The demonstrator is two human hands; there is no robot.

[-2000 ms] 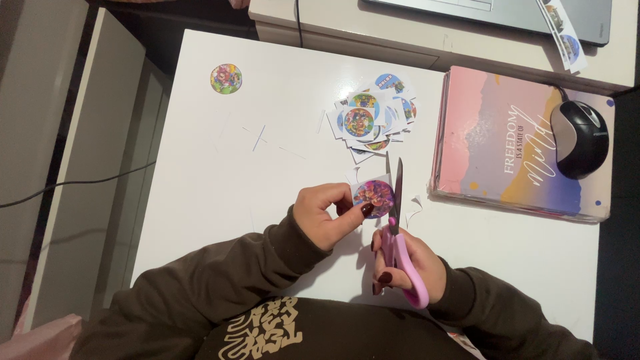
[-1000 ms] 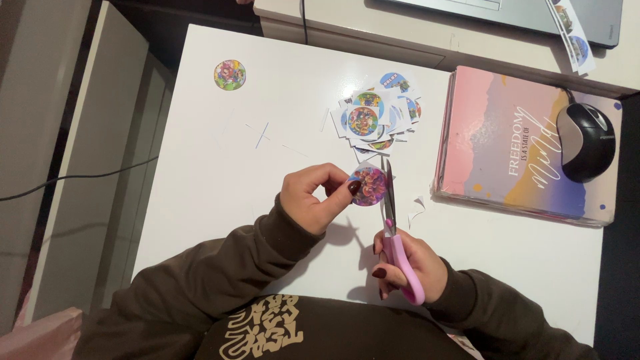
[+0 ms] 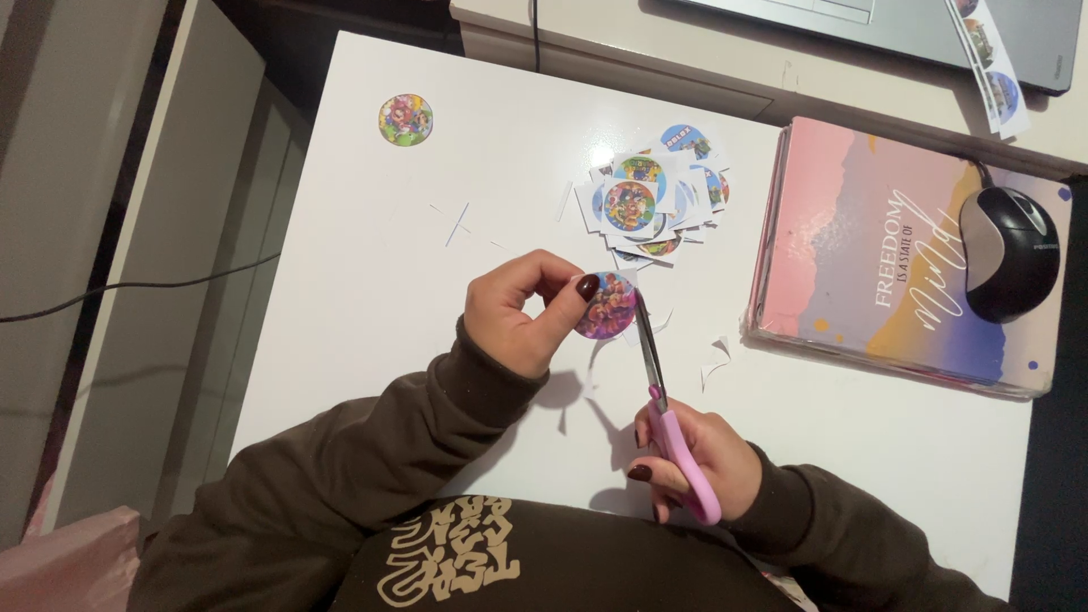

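Observation:
Between its thumb and fingers my left hand (image 3: 531, 310) pinches a round printed paper picture (image 3: 607, 313), which has white paper at its upper right edge. My right hand (image 3: 701, 459) holds pink-handled scissors (image 3: 682, 450), their blades closed or nearly so at the picture's right edge. A strip of white paper hangs below the picture. Beyond my hands lies a pile of printed paper pieces (image 3: 654, 195) with round pictures. One round cut-out (image 3: 405, 120) lies apart at the table's upper left.
White paper scraps (image 3: 716, 361) and thin slivers (image 3: 459, 223) lie on the white table (image 3: 340, 297). At right, a black computer mouse (image 3: 1011, 255) rests on a stacked notebook (image 3: 850, 255). Behind are a laptop (image 3: 918, 25) and a printed strip (image 3: 990, 68). A cable (image 3: 170, 270) runs at left.
The scissors' blades, apart two seconds ago, have come together. The picture's white margin has been cut away along its lower side, and a paper strip now hangs below it.

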